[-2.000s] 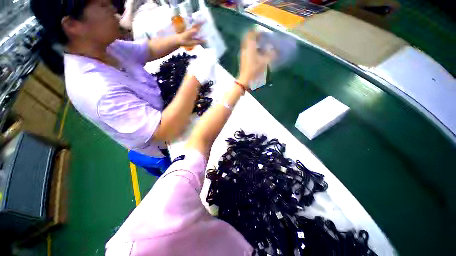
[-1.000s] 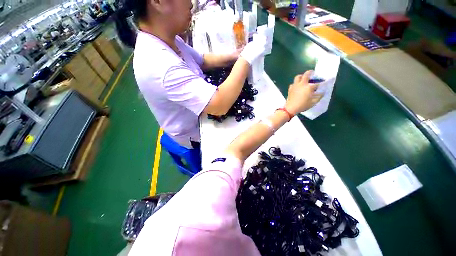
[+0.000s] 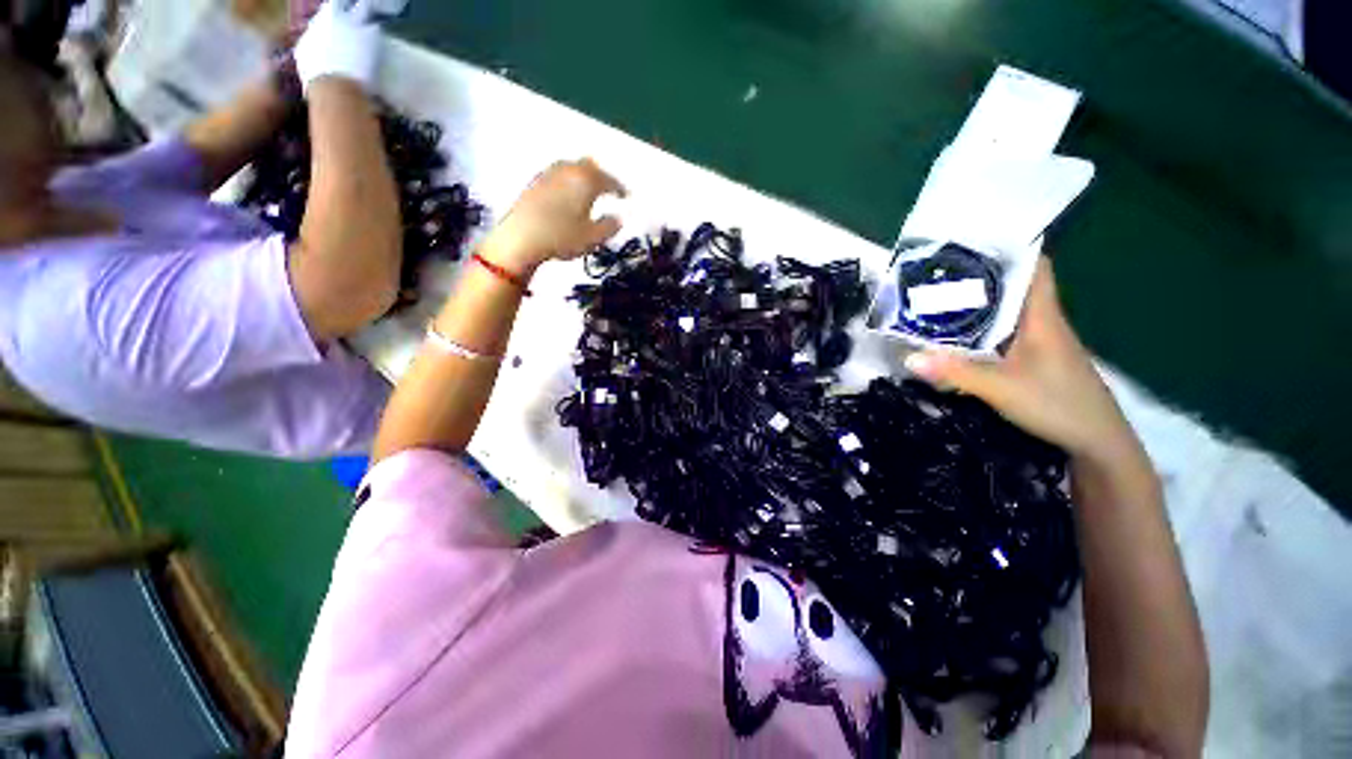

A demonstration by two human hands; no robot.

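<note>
My right hand [image 3: 1038,371] holds an open white box [image 3: 964,223] at the right side of the cable pile, its flaps standing up. Inside the box shows a dark round coil [image 3: 949,294] with a white label. My left hand [image 3: 564,211] is bare, with a red string at the wrist. It is above the white ledge at the pile's upper left, fingers apart, with nothing in it. The heap of black cables [image 3: 741,400], with small pale plug ends, lies on the ledge in front of me.
The green conveyor belt [image 3: 682,89] runs beyond the white ledge [image 3: 519,104]. A neighbour in light purple [image 3: 193,312] with a white glove [image 3: 338,45] works at the left beside a second black cable pile [image 3: 423,186]. Green floor and a grey case [image 3: 126,660] show at lower left.
My left hand has come back from over the belt to the ledge and is empty. My right hand, unseen before, now shows holding an open box. The view has swung toward the cable pile.
</note>
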